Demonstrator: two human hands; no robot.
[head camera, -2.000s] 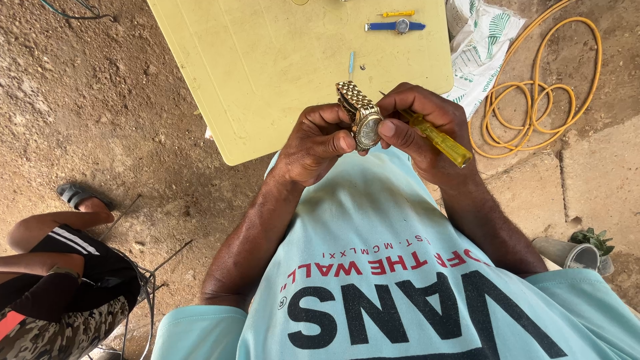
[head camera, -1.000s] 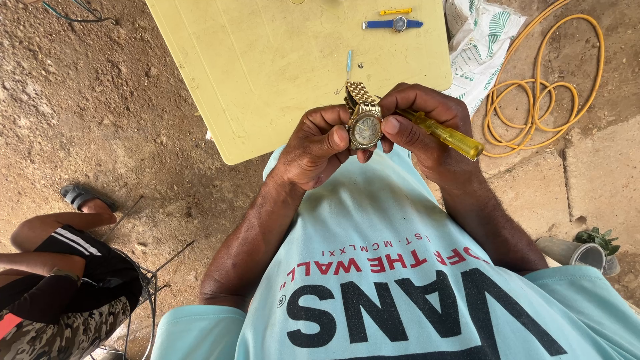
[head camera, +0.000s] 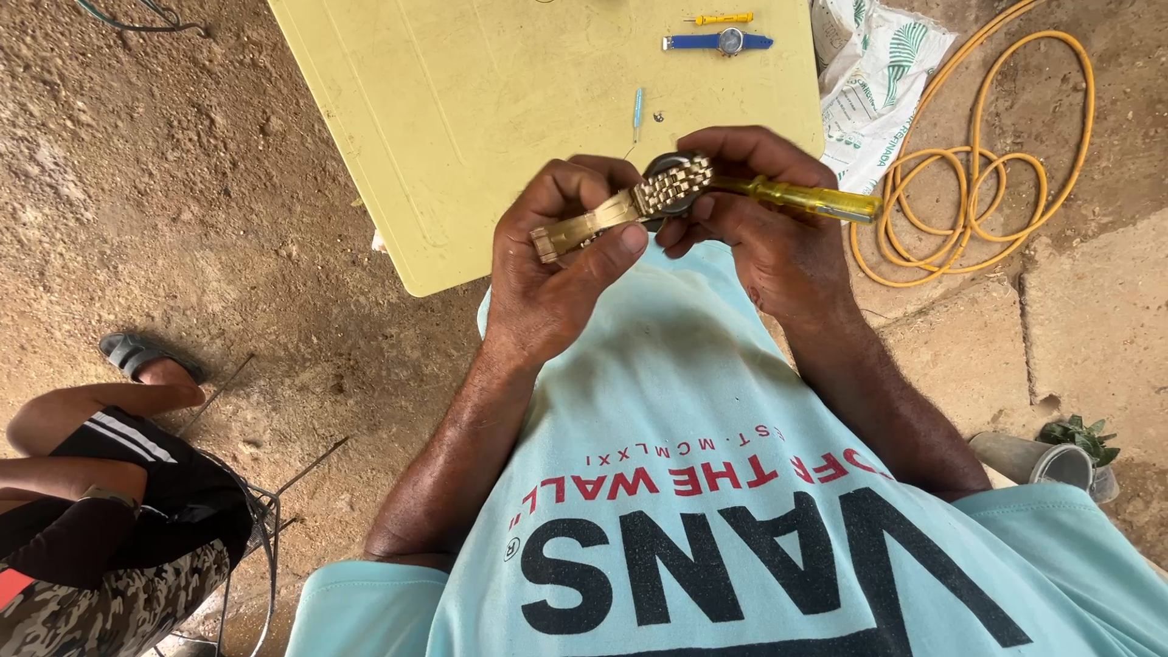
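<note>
A gold-coloured metal wristwatch (head camera: 673, 187) is held between both hands above the table's near edge, its link band and clasp facing up and its dial out of sight. My left hand (head camera: 561, 260) grips the clasp end of the band between thumb and fingers. At the watch case, my right hand (head camera: 776, 219) holds on with its fingertips and also keeps a screwdriver with a yellow transparent handle (head camera: 817, 199), which points outward to the right. The screwdriver's tip is hidden by the watch and fingers.
On the yellow table (head camera: 547, 82) lie a blue-strapped watch (head camera: 730, 41), a small yellow screwdriver (head camera: 724, 18), a thin light-blue tool (head camera: 638, 114) and a tiny part (head camera: 659, 117). A printed sack (head camera: 876, 82), an orange hose (head camera: 976, 155) and a potted plant (head camera: 1077, 438) are at right; a seated person (head camera: 109, 493) is at left.
The gold watch has been turned over: its dial faced up before, and now the band and clasp do. My left hand has shifted its hold to the clasp end of the band.
</note>
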